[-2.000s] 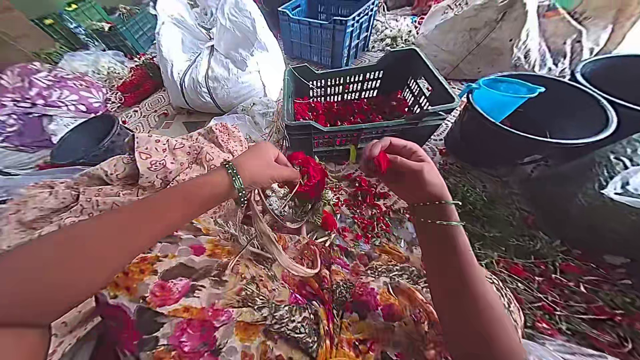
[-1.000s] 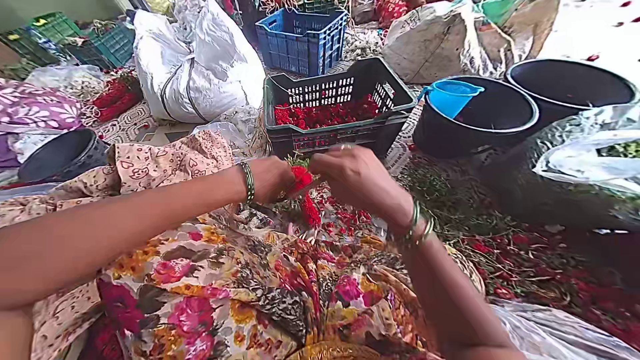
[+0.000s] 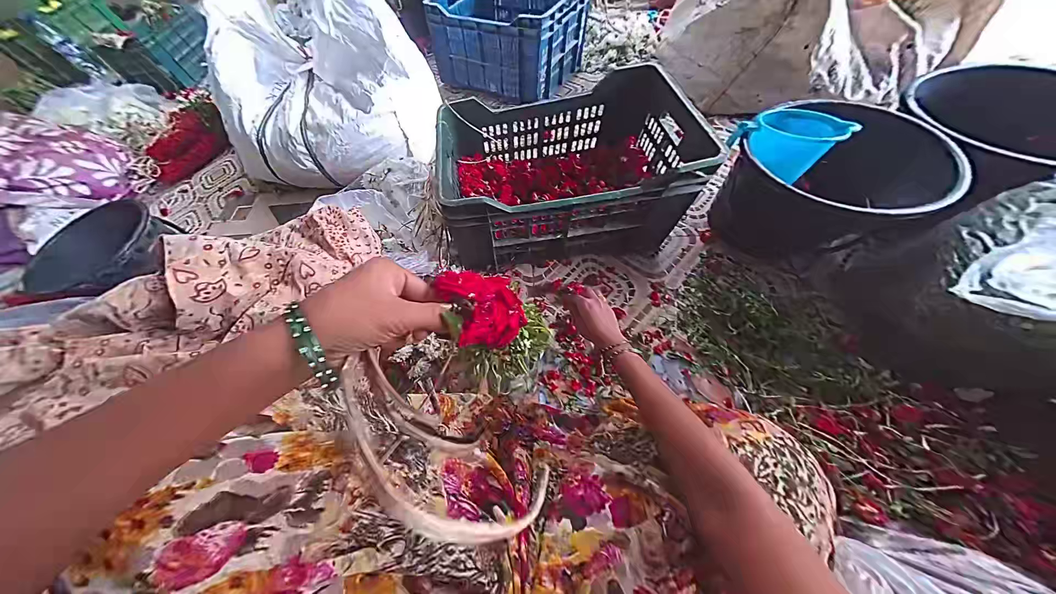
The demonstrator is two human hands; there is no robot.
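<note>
My left hand (image 3: 384, 307) pinches a bunch of red flowers (image 3: 487, 309) with green leaves, held above my lap. A looped pale fibre cord (image 3: 437, 528) hangs from below that hand over the flowered cloth (image 3: 198, 553). My right hand (image 3: 592, 315) reaches forward, low, to the scattered red blossoms (image 3: 569, 375) on the patterned floor; its fingertips are at small red petals, and whether they grip any is not clear. Green stems (image 3: 524, 351) show beneath the bunch. Just beyond stands a dark crate (image 3: 569, 223) with red flowers (image 3: 553, 173) inside.
Black tubs (image 3: 841, 223) stand at the right, one with a blue jug (image 3: 796, 140). Cut stems (image 3: 767, 330) litter the floor below them. A white sack (image 3: 330, 91) and a blue crate (image 3: 507, 49) are behind. A dark bucket (image 3: 91, 247) stands at the left.
The hands were together at the red flowers one second ago; now they are apart. My right hand has moved forward and down toward the floor. The cord loop hangs in view again.
</note>
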